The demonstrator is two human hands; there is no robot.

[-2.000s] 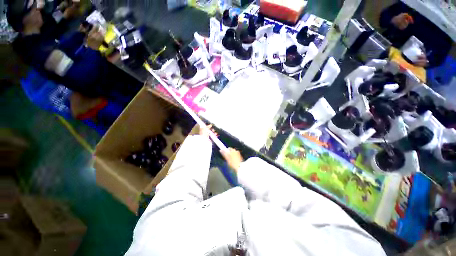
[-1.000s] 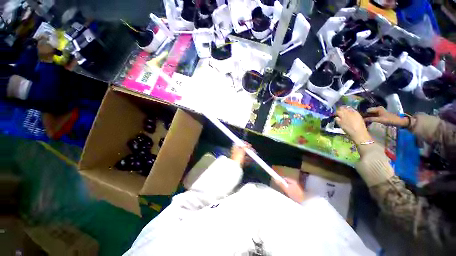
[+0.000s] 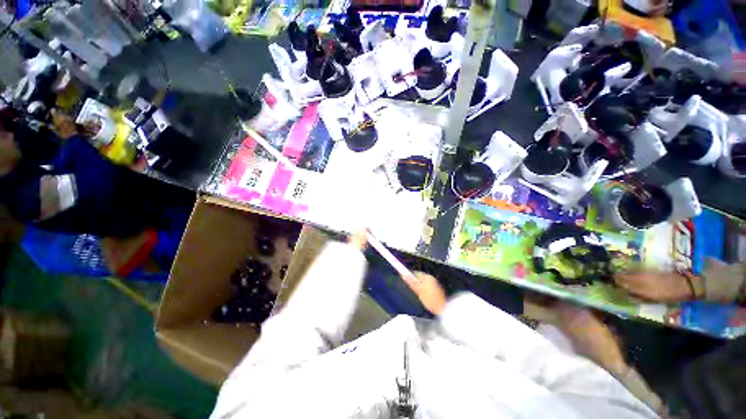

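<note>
A long white bar (image 3: 391, 260) runs slantwise from the bench area down to in front of my body. Over the white sheet it is hard to make out; a pale strip (image 3: 270, 148) in line with it shows over the pink print. My left hand (image 3: 358, 239) is closed around the bar near the bench's front edge. My right hand (image 3: 427, 292) grips the bar's near end. Both hands are small and partly blurred.
An open carton (image 3: 186, 274) with black round parts stands left, below the bench. White camera brackets with black heads (image 3: 360, 136) crowd the bench (image 3: 384, 215). An upright post (image 3: 467, 82) divides it. Another person's hand (image 3: 654, 285) is beside black wires (image 3: 570, 254) at right. Another worker sits at left.
The bar and my hands first shifted right in view, then back left. The other person's hands came in from the right and have moved lower, leaving a dark bundle on the green print.
</note>
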